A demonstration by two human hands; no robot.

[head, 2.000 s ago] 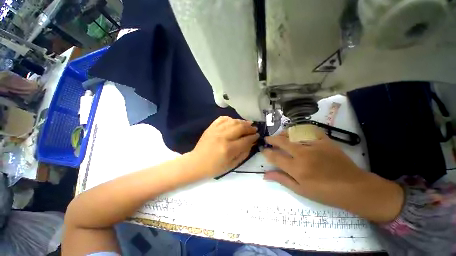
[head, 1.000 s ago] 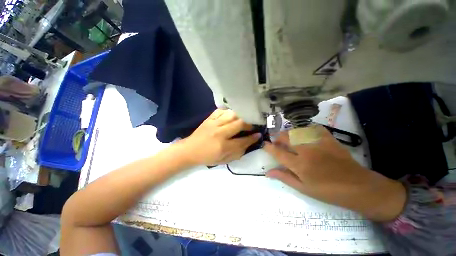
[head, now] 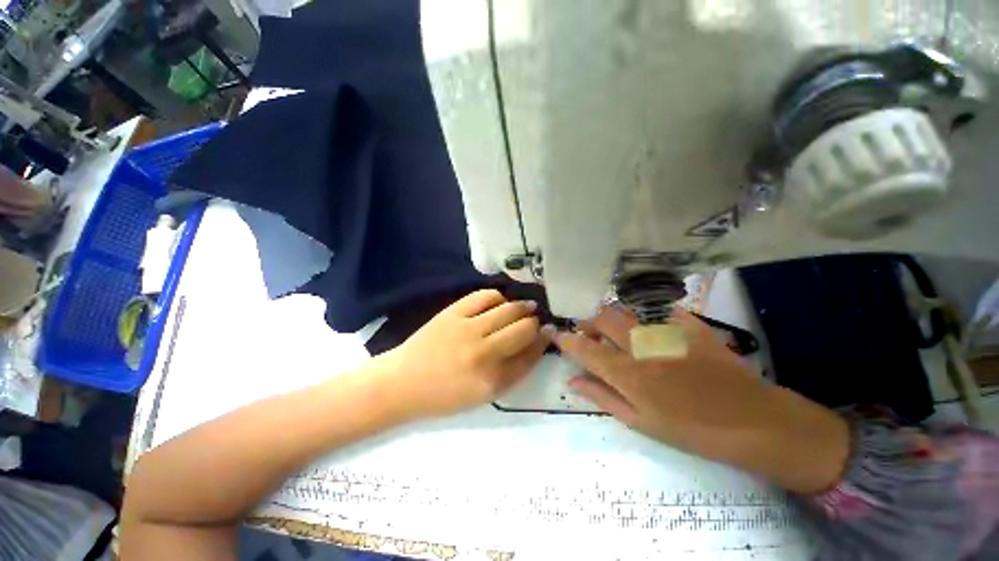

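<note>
The dark navy cut panel [head: 383, 186] lies on the white table left of the sewing machine head [head: 613, 121], with a pale grey-blue reverse corner showing. My left hand [head: 471, 345] presses the panel's edge near the needle area, fingertips on the dark cloth. My right hand [head: 679, 384] lies flat at the right of the same spot, its fingertips on the dark cloth edge and close to my left fingertips. The cream block [head: 659, 341] under a dark coil [head: 651, 294] stands over my right hand. The needle and presser foot are hidden behind the machine head.
A pile of dark pieces [head: 838, 329] lies under the machine arm at the right. A blue perforated basket [head: 93, 318] with a tape roll and white items stands at the left. Ruler marks [head: 657, 506] run along the front table edge. The machine's white knob [head: 871, 173] is at upper right.
The view has shifted, so the machine head looks larger and its knob shows fully. The panel's edge beside my left hand lies differently. Both hands remain close together at the cloth.
</note>
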